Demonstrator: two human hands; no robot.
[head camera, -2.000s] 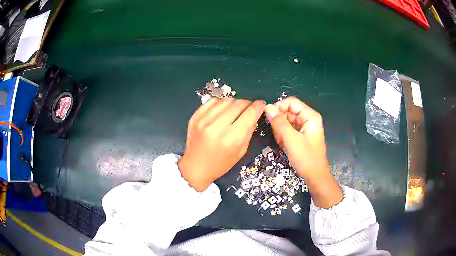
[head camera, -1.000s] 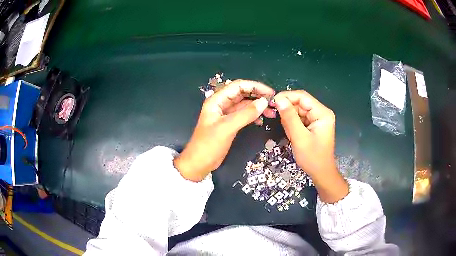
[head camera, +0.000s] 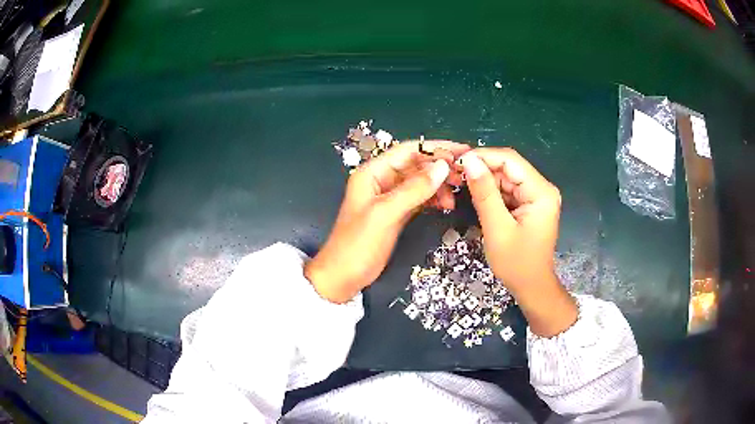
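Observation:
My left hand and my right hand meet fingertip to fingertip above the mat. Between them is a small electronic module, mostly hidden by the fingers. A thin dark strip with a pale tip sticks up at my left index finger. The main pile of modules, white squares with dark centres and grey-brown flat pieces, lies on the mat below my hands, nearest my body. A second, smaller pile of grey and white pieces lies beyond my left hand, which partly covers its edge.
A clear plastic bag with a white label and a long brown-gold strip lie at the right. A black fan and a blue box stand at the left. A red tray shows far right. Tiny bits lie beyond my hands.
My left hand has turned from back-up, so its thumb and curled fingers now show. Both hands stay joined at the fingertips. The dark strip now shows above my left index finger.

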